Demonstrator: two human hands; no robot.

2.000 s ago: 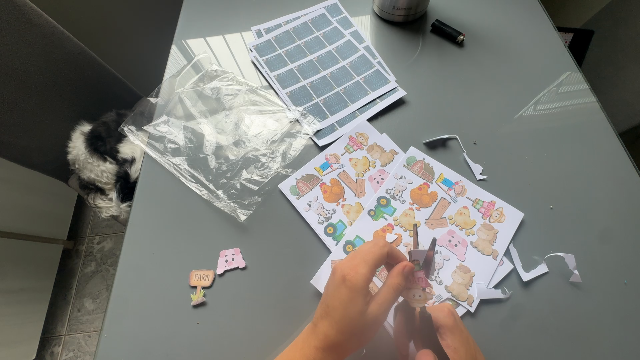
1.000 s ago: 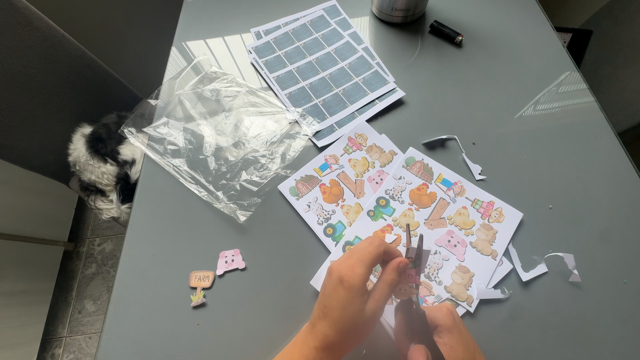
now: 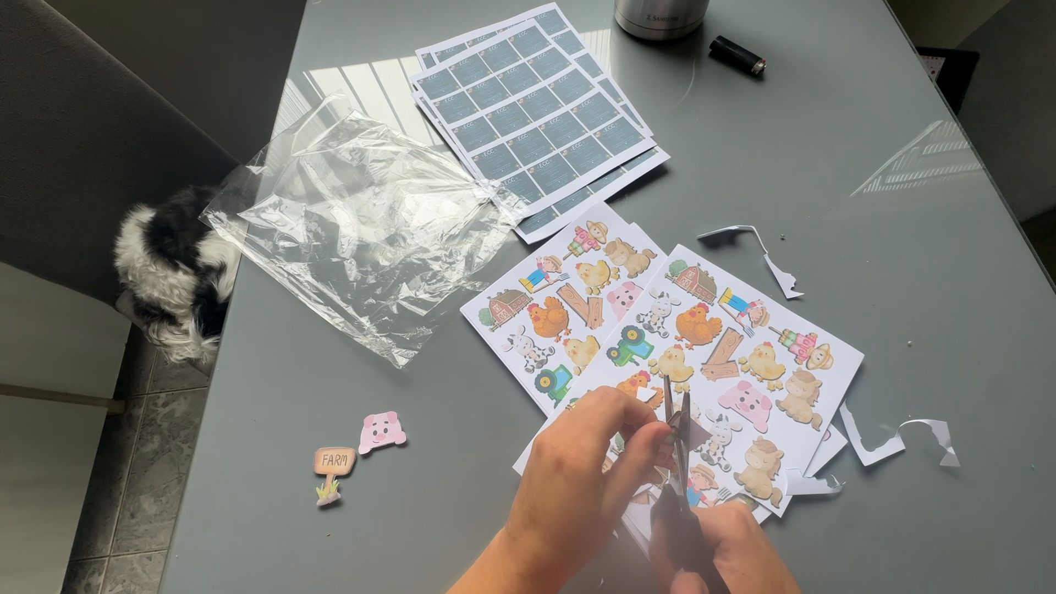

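Observation:
My left hand (image 3: 582, 466) pinches a small paper cutout, mostly hidden by the fingers. Scissors with dark handles (image 3: 678, 507) are in my right hand (image 3: 734, 549), their blades pointing away from me and slightly apart beside the left fingertips. Beneath both hands lie white sheets printed with farm pictures (image 3: 747, 404), such as pigs, hens, horses and tractors; another such sheet (image 3: 528, 330) shows behind them to the left. A cut-out pink pig head (image 3: 383, 432) and a cut-out farm sign (image 3: 334, 462) rest on the grey table, left of my hands.
Crumpled clear plastic (image 3: 371, 223) lies at the left, touching sheets printed with dark rectangles (image 3: 536, 124). A metal container (image 3: 660, 16) and a black cylinder (image 3: 737, 56) are at the back. Paper offcuts (image 3: 874, 450) lie on the right. A black-and-white furry animal (image 3: 177, 272) is beyond the left edge.
The scissor blades and the small paper piece have shifted slightly at my left fingertips. The pig and sign cutouts and the sheets have stayed in place.

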